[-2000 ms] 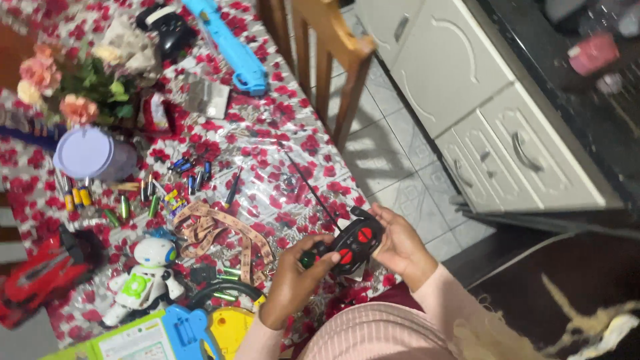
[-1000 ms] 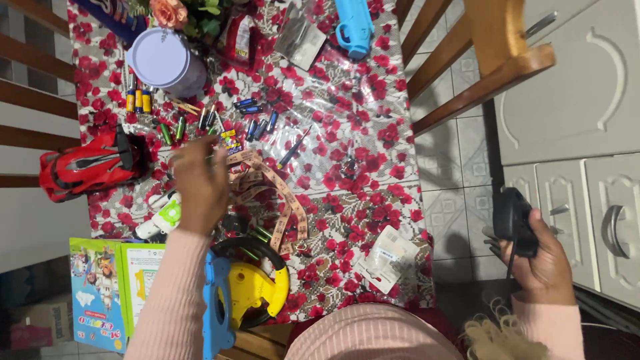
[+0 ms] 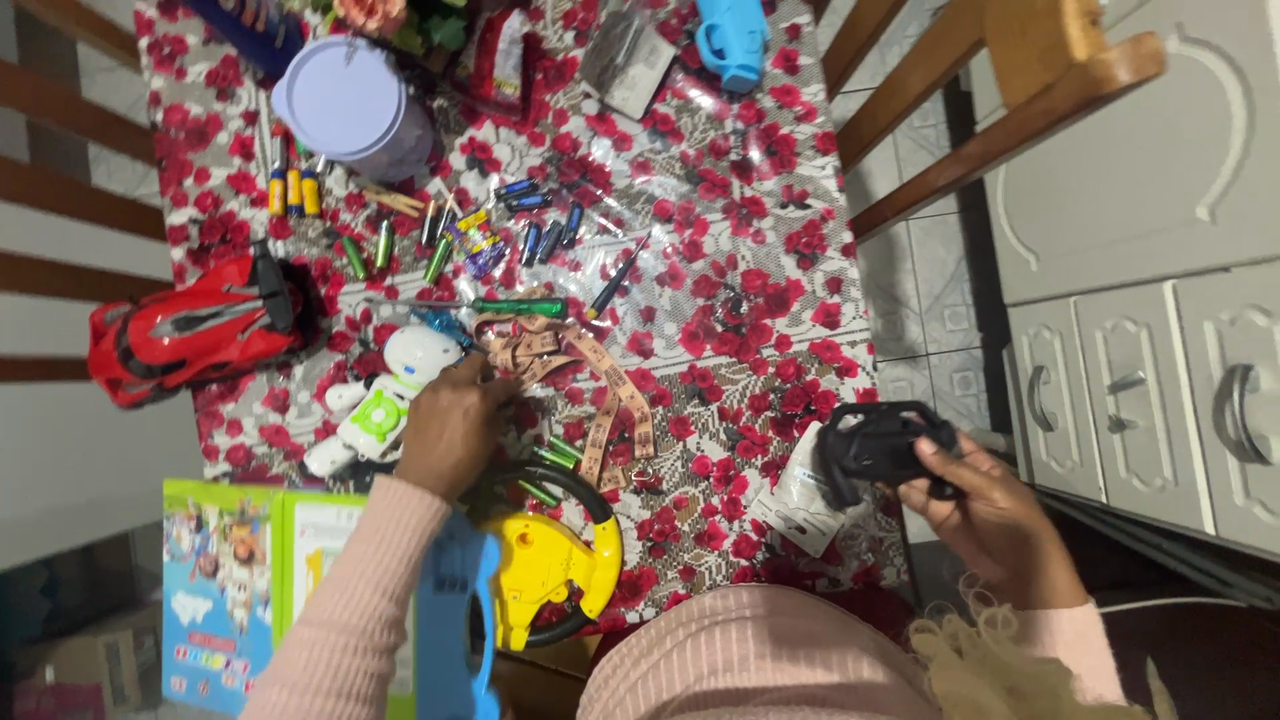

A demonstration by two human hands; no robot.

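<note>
My right hand [image 3: 990, 510] grips a black plastic remote controller [image 3: 885, 450] above the table's right edge, over a white blister pack [image 3: 805, 500]. My left hand [image 3: 460, 420] is lowered beside a white toy robot [image 3: 378, 410], near a bunched, printed peach tape [image 3: 610, 400]; whether its fingers hold anything is hidden. Just beyond it lies a green-handled screwdriver [image 3: 518, 307], with a thin dark screwdriver [image 3: 618, 278] to its right. Green batteries [image 3: 437, 258] and blue batteries [image 3: 548, 240] lie farther back. A yellow and black toy steering wheel [image 3: 560, 565] rests near my body.
A red toy car [image 3: 195, 330] sits at the left. Behind are a lidded tub [image 3: 350, 110], yellow and blue batteries [image 3: 294, 190] and a blue toy [image 3: 733, 45]. An open picture book [image 3: 220, 600] lies front left. A wooden chair [image 3: 1010, 120] stands at the right.
The controller, between both hands two seconds ago, is now in my right hand alone, out at the right. My left hand has moved over to the toy robot. The view has turned.
</note>
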